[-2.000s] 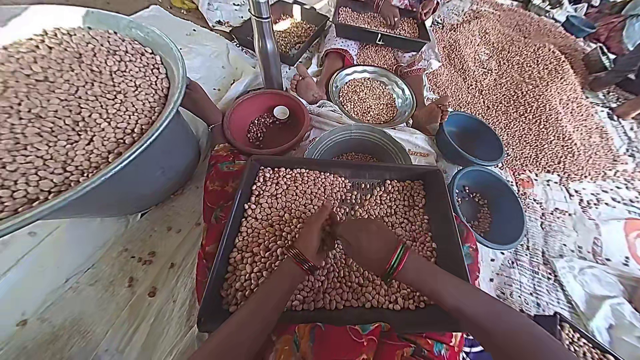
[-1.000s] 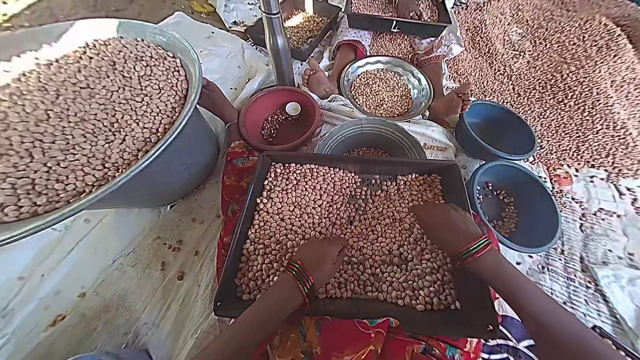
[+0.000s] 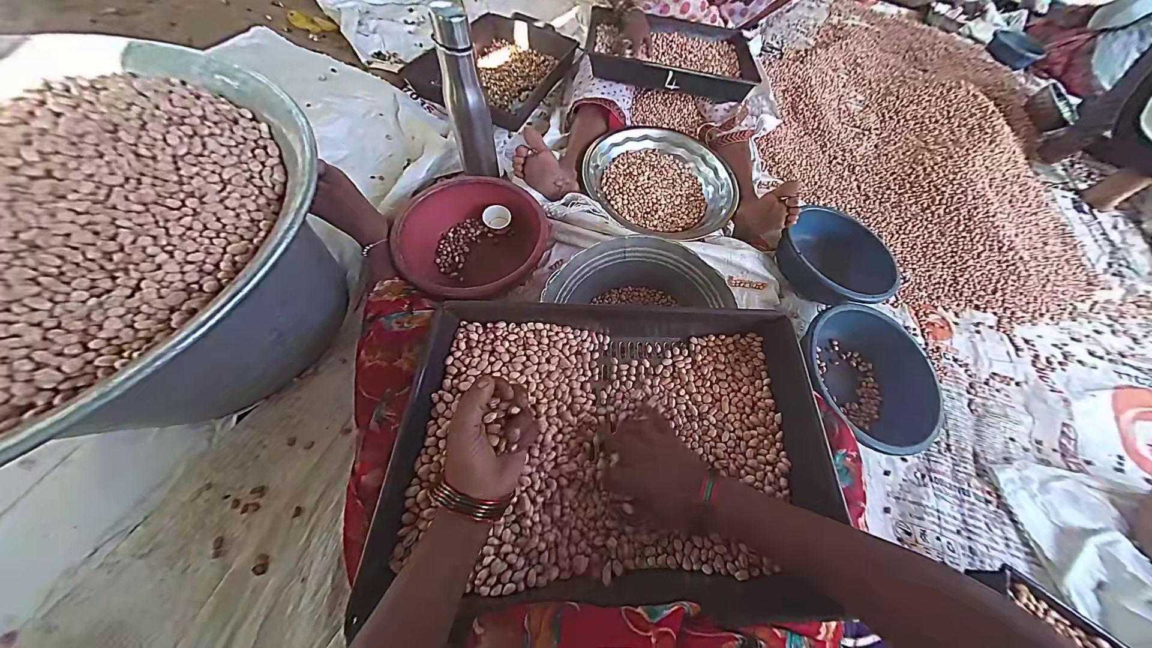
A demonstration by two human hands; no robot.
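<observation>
A black plastic tray of shelled nuts lies across my lap, with part of its slotted bottom bare near the far edge. My left hand is palm up over the left half, its fingers curled around a few nuts. At the middle of the tray my right hand reaches down among the nuts, blurred, its fingertips hidden. Just beyond the tray are a grey bowl with some nuts and a red bowl with dark nuts and a small white cup.
A large metal tub heaped with nuts stands at left. Two blue bowls sit at right, near a large nut pile. Ahead are a steel bottle, a steel bowl, and another person's feet and trays.
My hands were together over the tray two seconds ago, then apart. Now my left hand is turned palm up with nuts in it, and my right hand has come back toward the tray's middle.
</observation>
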